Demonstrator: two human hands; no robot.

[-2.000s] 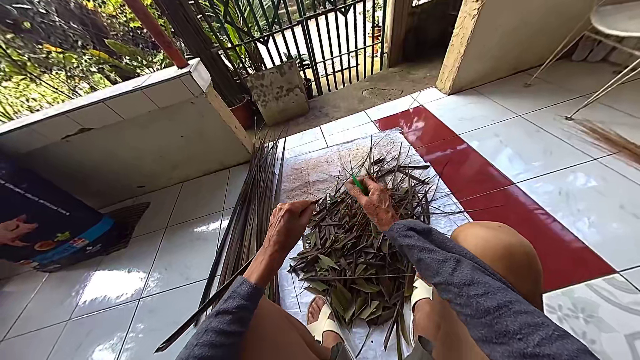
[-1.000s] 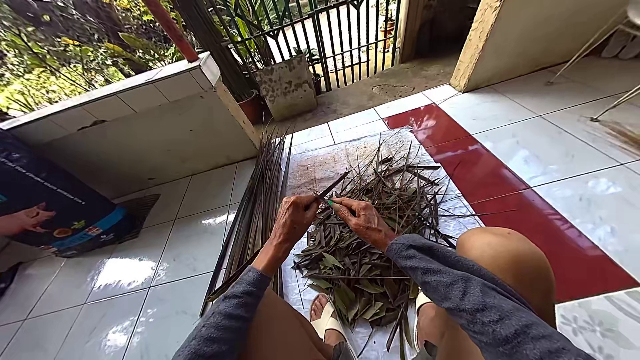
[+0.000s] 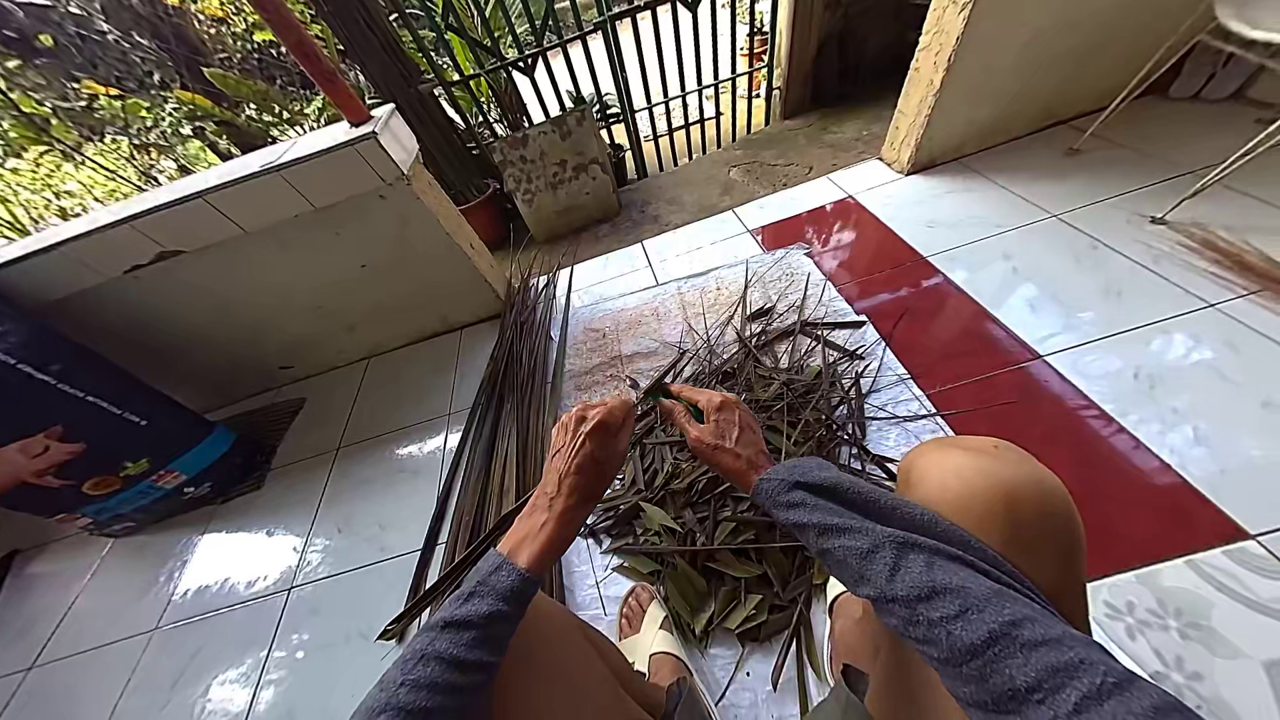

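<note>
My left hand (image 3: 588,450) is closed on a long dark leaf strip (image 3: 450,577), whose tail runs down to the left past my wrist. Close beside it, my right hand (image 3: 722,428) holds a small green-handled tool (image 3: 682,403), probably a knife, against the strip; its blade is mostly hidden. Beneath both hands lies a heap of cut dried leaf pieces (image 3: 720,560) on a white plastic sheet (image 3: 640,310). A bundle of long, narrow dark leaves (image 3: 510,400) lies along the sheet's left side.
My sandalled foot (image 3: 650,630) is at the near edge of the heap. A low wall (image 3: 280,270) and a dark printed bag (image 3: 110,430) stand to the left. Ahead are a concrete block (image 3: 557,175), a potted plant (image 3: 487,215) and a metal gate (image 3: 680,90). Chair legs (image 3: 1150,90) show at right.
My hands were apart two seconds ago and came together one second ago. They remain close together, and the strip's upper part no longer sticks out as far to the upper right.
</note>
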